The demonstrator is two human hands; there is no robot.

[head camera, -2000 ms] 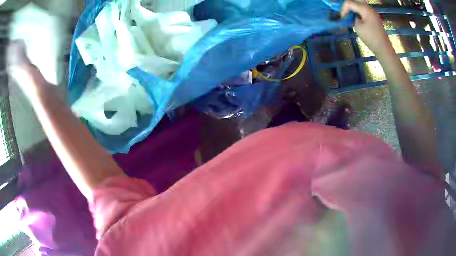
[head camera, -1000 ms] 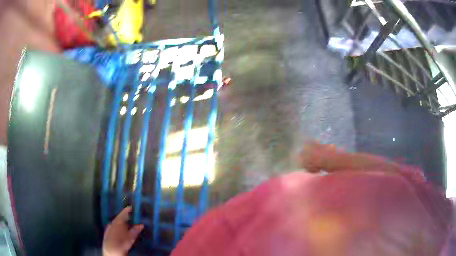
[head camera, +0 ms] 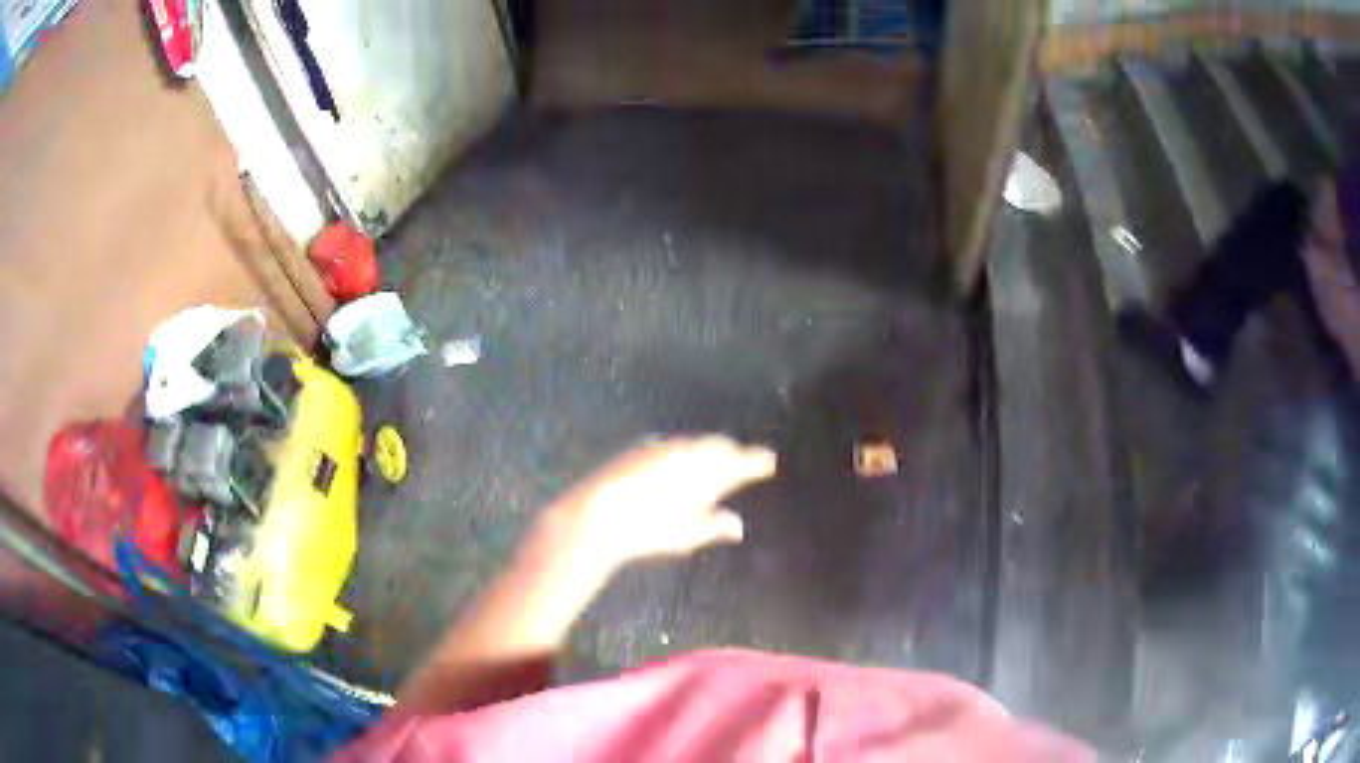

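Note:
My left hand reaches in from the lower left above the dark floor. It is empty, with thumb and fingers apart, and slightly blurred. My right hand is not in view. A yellow wheeled machine, possibly an air compressor, lies on the floor to the left of my hand. A small orange-brown scrap is on the floor to the right of my fingertips.
Red bundle and blue strands are beside the machine. A pale bag and red object stand by the left wall. A door edge borders steps at right. A person's dark-clad leg is on them.
The view has swung from the blue sack past the blue bars to the floor and steps. The white material and sack are no longer in view; my left hand is now empty at centre.

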